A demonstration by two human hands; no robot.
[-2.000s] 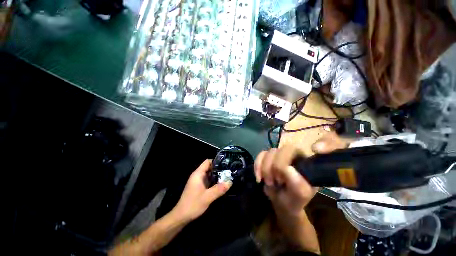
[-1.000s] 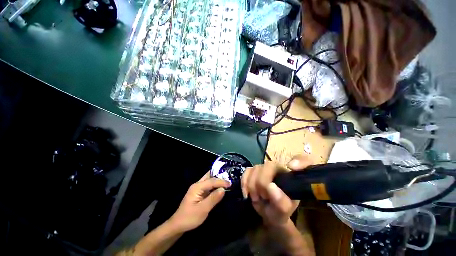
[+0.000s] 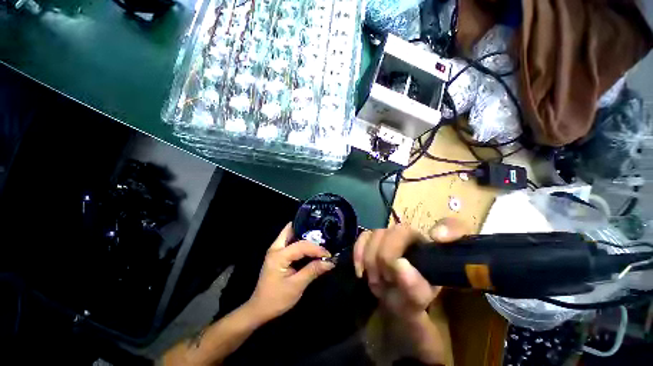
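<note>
My left hand (image 3: 288, 275) holds a round black plastic housing (image 3: 331, 207) at the bench edge, thumb and fingers pinched at its lower rim. A small silver-white motor (image 3: 313, 236) sits inside the housing. My right hand (image 3: 397, 268) grips the thick black electric screwdriver (image 3: 515, 263) with an orange-yellow label. The screwdriver lies nearly level and points left at the housing. Its tip is dark and close to the housing's lower right; I cannot tell whether it touches. No screw can be made out.
Stacked clear blister trays (image 3: 265, 86) of silver-white parts lie on the green bench (image 3: 93, 78). The white screw feeder (image 3: 404, 89), black adapter (image 3: 507, 176), clear bags (image 3: 495, 118) and brown cloth (image 3: 558, 64) are to the right. A parts crate (image 3: 192, 236) with black housings is lower left.
Compared with one second ago, the screwdriver tip has drawn back from over the housing, and the housing's inside shows more. The camera view has also shifted slightly.
</note>
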